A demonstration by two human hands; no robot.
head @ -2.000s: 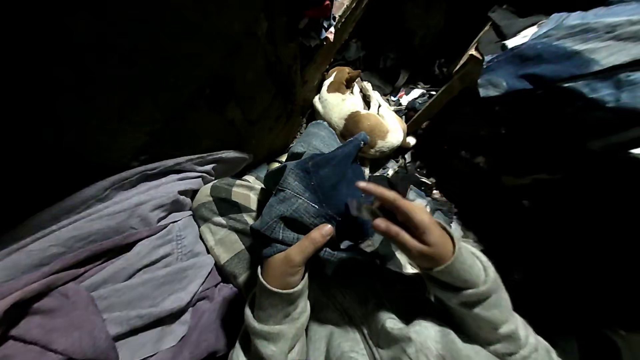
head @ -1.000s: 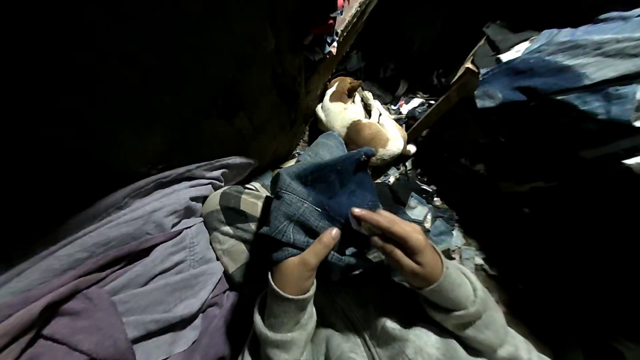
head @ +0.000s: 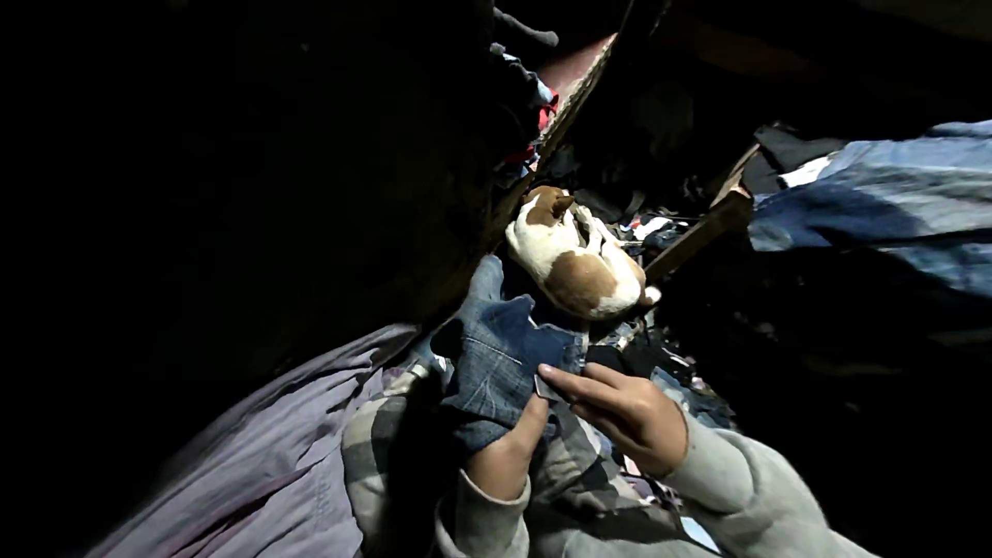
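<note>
A piece of blue denim [head: 496, 356] with a visible seam lies over my left hand [head: 508, 457], whose thumb presses on its near edge while the fingers are hidden beneath. My right hand [head: 632, 415] is at the denim's right edge, and its fingertips pinch a small flat grey piece [head: 547, 389], possibly a blade, close to my left thumb. Grey sleeves cover both wrists. Checked cloth [head: 372, 449] rests beneath and to the left of the denim.
A brown and white dog [head: 585, 271] lies curled up just beyond the denim. Lilac-grey cloth [head: 287, 465] is heaped at lower left. Blue denim garments [head: 876, 201] lie at the right, by a wooden board [head: 701, 232]. Fabric scraps [head: 682, 364] are scattered near the dog.
The denim has changed shape, with its dark part now spread out to the right. My right hand remains close to my left thumb. The view has shifted, showing more above the dog.
</note>
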